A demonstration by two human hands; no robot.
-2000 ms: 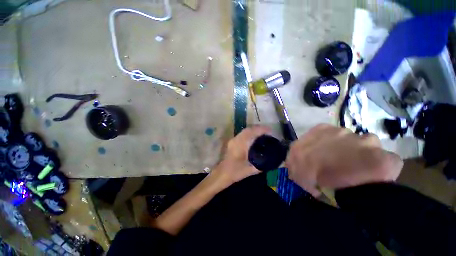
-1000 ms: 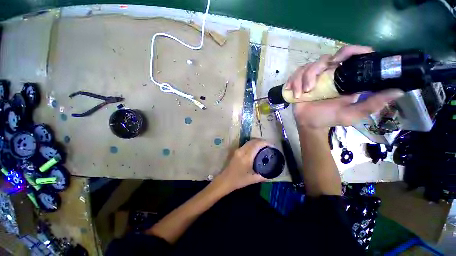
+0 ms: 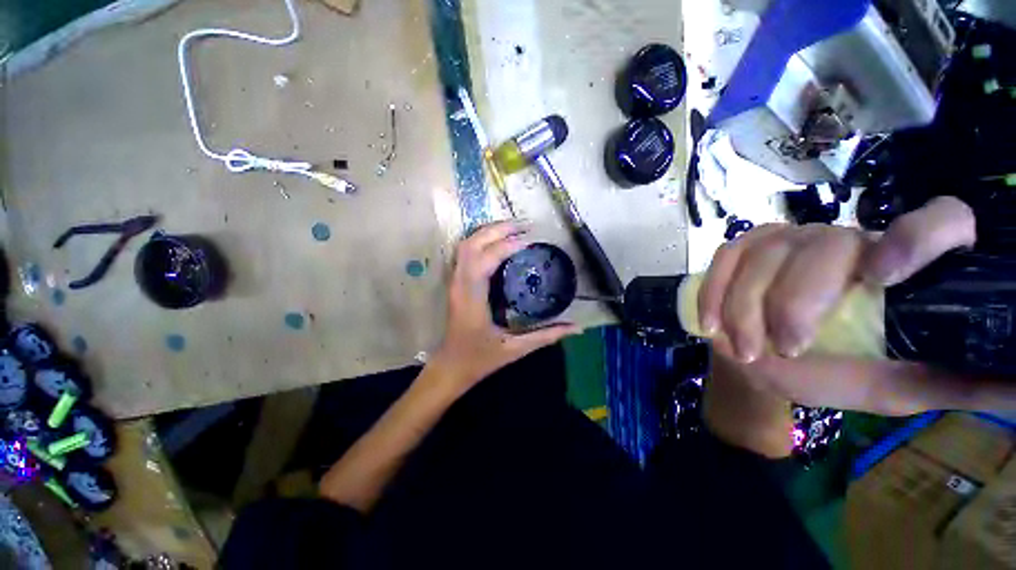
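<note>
My left hand [image 3: 474,312] holds a black cylindrical housing [image 3: 535,283] near the bench's front edge. Its round grey-black face with small holes points up towards the camera. My right hand [image 3: 797,290] is closed around the cream nose of a black electric screwdriver [image 3: 947,317], whose body runs out to the right edge. Its thin bit [image 3: 596,297] points left at the housing's right side; I cannot tell if it touches. Any screw is too small to see.
A mallet [image 3: 574,212] and thin screwdriver [image 3: 487,150] lie behind the housing. Two glossy black units [image 3: 643,150] stand right of them. Pliers [image 3: 106,247], an open black cylinder [image 3: 178,271] and a white cable [image 3: 192,95] lie left. A pale box [image 3: 780,145] with blue flap stands right.
The screwdriver has come down and towards me, its bit now beside the housing. My left hand has opened out around the housing, whose face now shows more fully. The camera view has shifted.
</note>
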